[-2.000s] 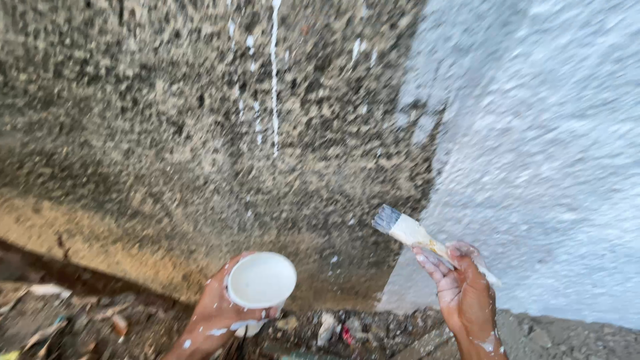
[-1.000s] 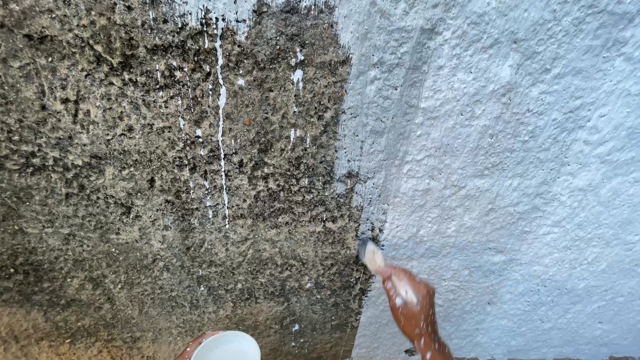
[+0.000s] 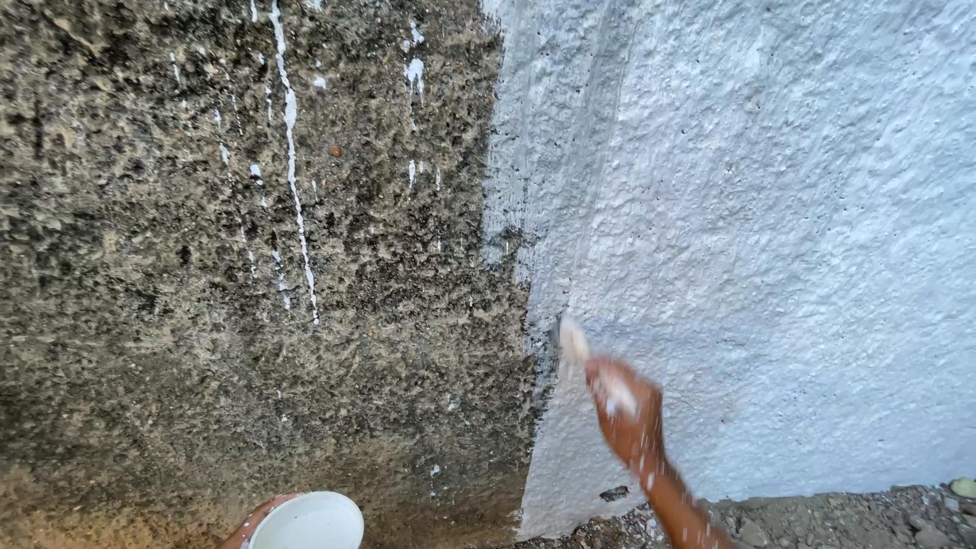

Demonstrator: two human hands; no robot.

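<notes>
My right hand (image 3: 627, 404), spotted with white paint, grips a paintbrush (image 3: 572, 341) whose bristles touch the wall at the border between paint and bare surface. The white-painted part of the wall (image 3: 778, 252) spreads to the right. To the left, the rough, dark bare wall (image 3: 396, 305) carries white drips and splashes. At the bottom edge, my left hand (image 3: 263, 518) holds a white plastic container (image 3: 309, 524); most of that hand is hidden or out of view. The brush is blurred.
Soil and small stones (image 3: 831, 518) run along the foot of the wall at the lower right. A pale stone (image 3: 964, 487) lies at the far right edge. A dark gap (image 3: 614, 493) shows low in the painted part.
The brush, held off to the side with its bristles pointing up-left two seconds ago, is now against the wall. Fresh paint covers more of the border beside it. The view has shifted towards the wall.
</notes>
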